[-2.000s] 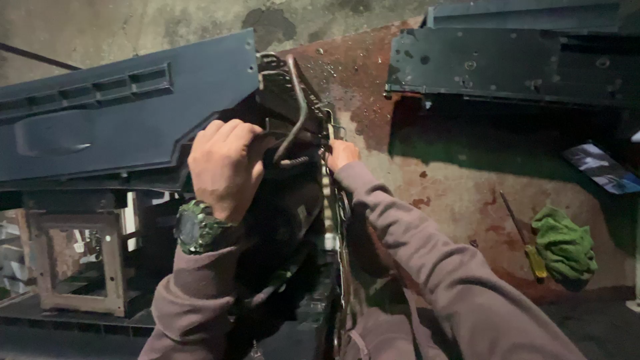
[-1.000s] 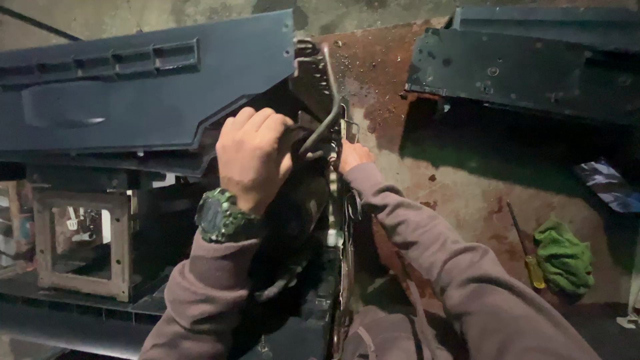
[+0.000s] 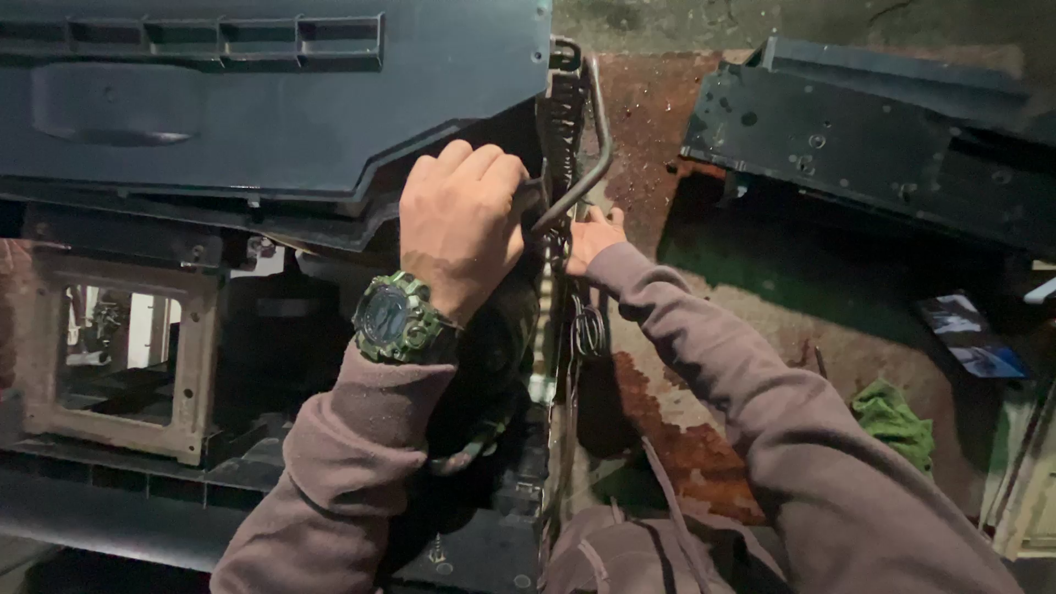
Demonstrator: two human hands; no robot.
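Observation:
My left hand (image 3: 464, 219), wearing a camouflage digital watch (image 3: 394, 318), is curled around a dark part (image 3: 532, 198) whose kind cannot be made out. That part sits below the cut corner of a large blue-grey panel (image 3: 272, 115). Just right of it, a bent metal tube (image 3: 602, 148) runs down past finned metal (image 3: 563, 115). My right hand (image 3: 594, 239) is at the far side of the narrow metal edge, under the tube's lower end, its palm side partly showing. Some fingertips are hidden, and whether it holds anything cannot be seen. A coiled wire (image 3: 588, 330) hangs below it.
Another dark panel assembly (image 3: 825, 140) lies at upper right. A green cloth (image 3: 895, 425) and a glossy printed sheet or device (image 3: 973, 338) are on the stained floor at right. At left stands a metal frame (image 3: 198, 355) with a square opening.
The view has shifted and come closer. My left hand stays curled at the dark part. My right hand stays beside the tube, with more of its palm side showing. My right sleeve now covers most of the screwdriver.

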